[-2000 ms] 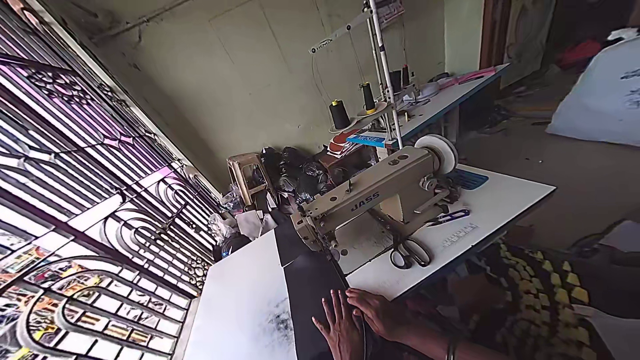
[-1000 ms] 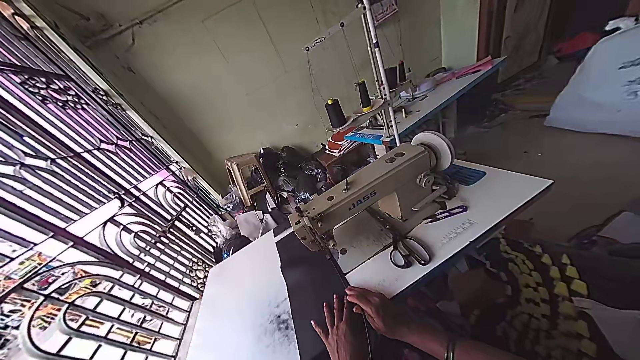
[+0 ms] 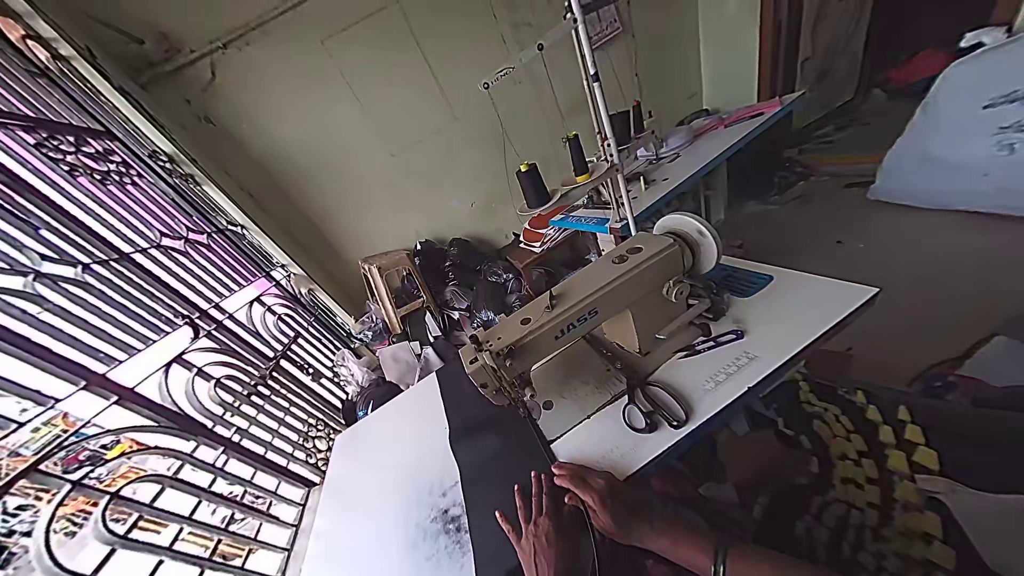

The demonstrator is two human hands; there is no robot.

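A long strip of dark fabric (image 3: 500,448) runs over the white table and beneath the needle end of a beige JASS sewing machine (image 3: 576,320). My left hand (image 3: 544,532) lies on the fabric, fingers spread, pressing it from above. Beside it, my right hand (image 3: 596,500) has its fingertips at the fabric's right edge, where a thin dark cord or folded edge runs; its fingers look bent onto that edge, though the grip itself is partly hidden. Black-handled scissors (image 3: 652,406) rest on the machine bed, with a small purple-handled tool (image 3: 712,344) farther back.
Thread cones (image 3: 534,188) stand on a stand behind the machine. A metal window grille (image 3: 200,376) fills the left side. Black bags (image 3: 476,280) and a plastic stool (image 3: 396,288) are beyond the table. A second table (image 3: 712,152) stands farther back, and a large white sack (image 3: 960,136) is at right.
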